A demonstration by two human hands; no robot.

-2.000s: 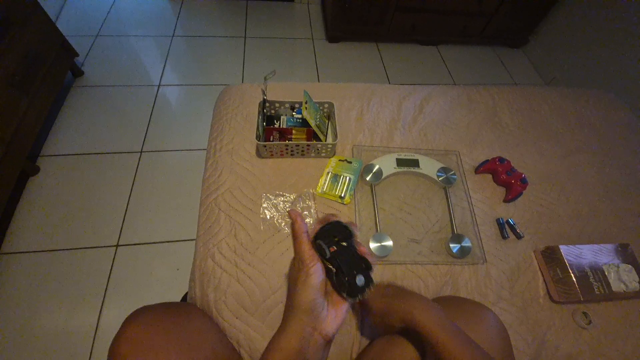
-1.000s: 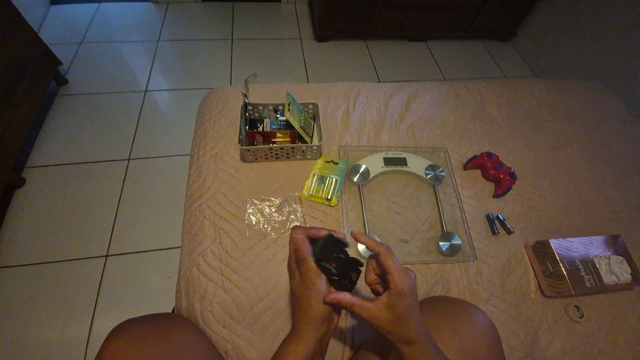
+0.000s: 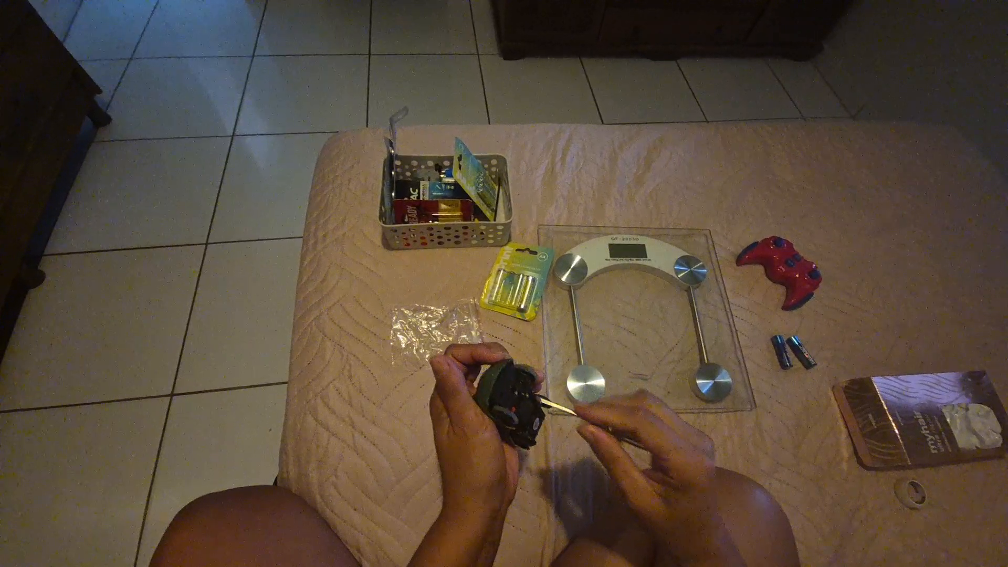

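Note:
My left hand (image 3: 472,425) grips a small black device with a dark green rim (image 3: 510,402), tilted so that its recessed inside shows; what kind of device it is I cannot tell. Between the thumb and fingers of my right hand (image 3: 654,449) is a thin metal tool (image 3: 561,406), whose tip meets the device's right side. A crumpled clear plastic bag (image 3: 433,327) lies just beyond my left hand. Past the hands, a blister pack of AA batteries (image 3: 517,281) rests beside a glass bathroom scale (image 3: 642,331).
A perforated basket (image 3: 446,236) holds battery packs at the back left of the quilted bed (image 3: 378,441). To the right lie a red game controller (image 3: 781,270), two loose batteries (image 3: 792,352), a shiny box (image 3: 917,417) and a tape roll (image 3: 912,494). Dark wooden furniture (image 3: 661,27) stands beyond.
My right hand, whose fingers were at the device a second ago, has drawn back to the right and now holds the thin metal tool against it. My left hand has kept hold of the device.

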